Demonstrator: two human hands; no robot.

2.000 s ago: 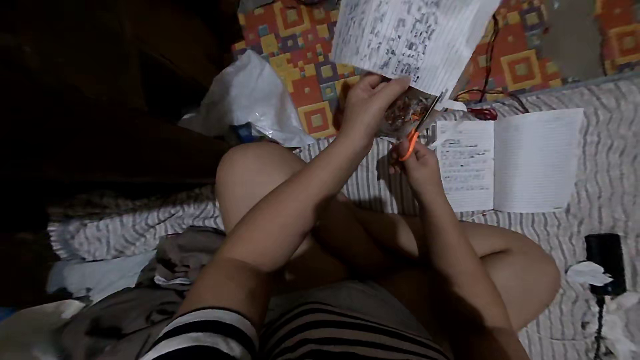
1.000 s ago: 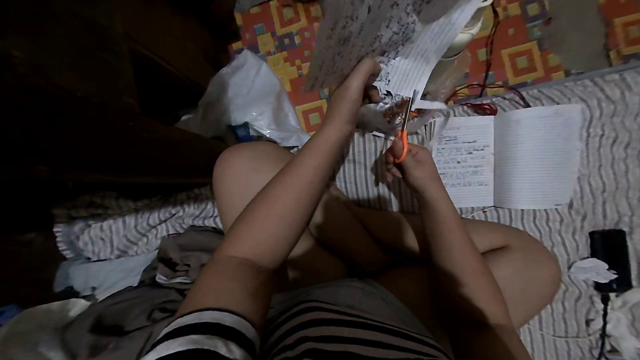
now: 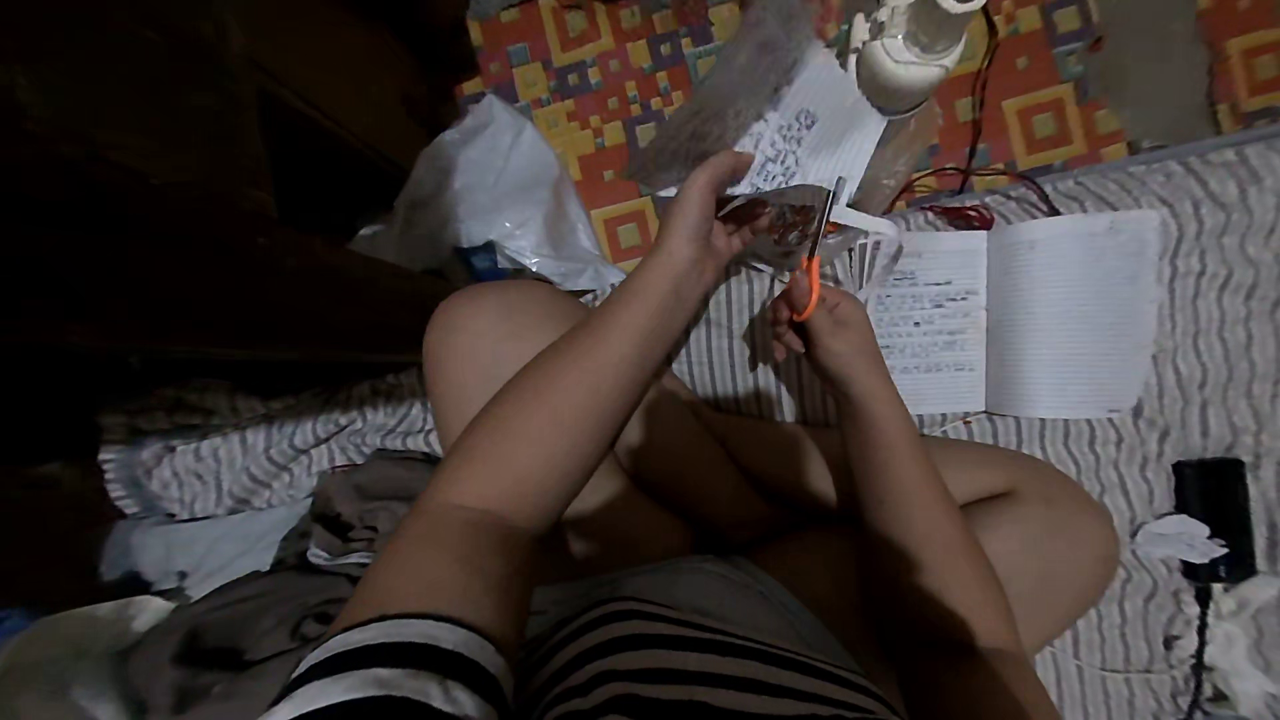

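Observation:
My right hand [image 3: 825, 325] holds scissors [image 3: 815, 255] by their orange handles, with the blades pointing up and away from me. My left hand [image 3: 710, 215] grips the near edge of a sheet of lined paper [image 3: 810, 135] that bears handwriting. A narrow white paper strip [image 3: 868, 220] lies by the scissor tips; whether it is still joined to the sheet I cannot tell. Below the sheet, between my hands, is a clear plastic bag or container [image 3: 790, 225] with reddish-brown contents. How far apart the blades are is unclear.
An open lined notebook [image 3: 1070, 310] rests on the striped cloth [image 3: 1200, 300] at right. Beyond are a white lamp-like object [image 3: 905, 60] and red cords [image 3: 965, 215]. A white plastic bag [image 3: 500, 190] sits at left. A black device [image 3: 1213, 520] with a cable and crumpled paper [image 3: 1180, 540] lies at lower right.
The sheet has tilted and dropped away from me, showing the white object behind it. The white strip now hangs out to the right of the scissors. My right hand has moved slightly.

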